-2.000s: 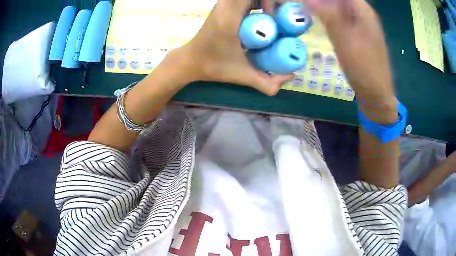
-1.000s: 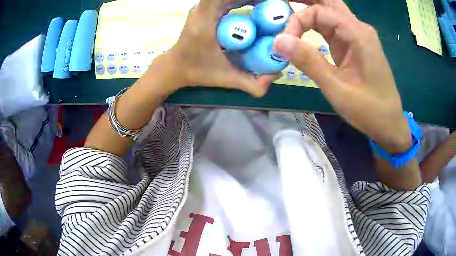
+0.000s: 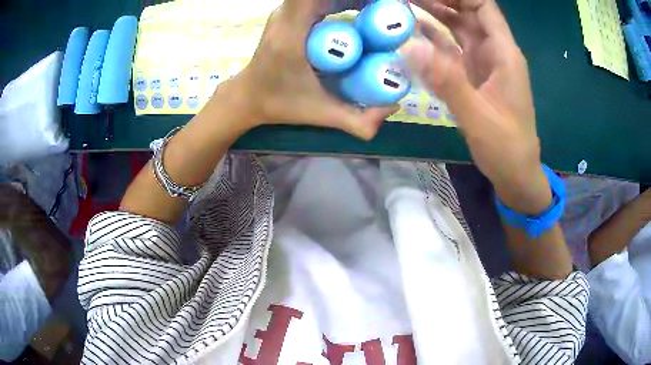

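Note:
My left hand (image 3: 285, 89) is closed around three light-blue handle units (image 3: 377, 77), their flat ends turned up towards me. Each end face shows a small dark slot and tiny print. My right hand (image 3: 478, 85) is just right of the units, fingers apart and thumb blurred near the lower and upper right units. No label can be made out on its fingertips. A pale-yellow label sheet (image 3: 207, 43) with rows of grey round labels lies on the bench under and behind my hands.
Three blue units (image 3: 91, 70) stand in a row at the left, beside a white soft pad (image 3: 32, 103). A yellow sheet (image 3: 601, 39) and more blue units (image 3: 639, 43) lie at the right on the dark-green bench (image 3: 549, 117). Other people's arms show at both sides.
The lower right unit now shows its slot and print, which my right fingers partly covered a second ago. My right hand has drawn back slightly. The left hand keeps its hold.

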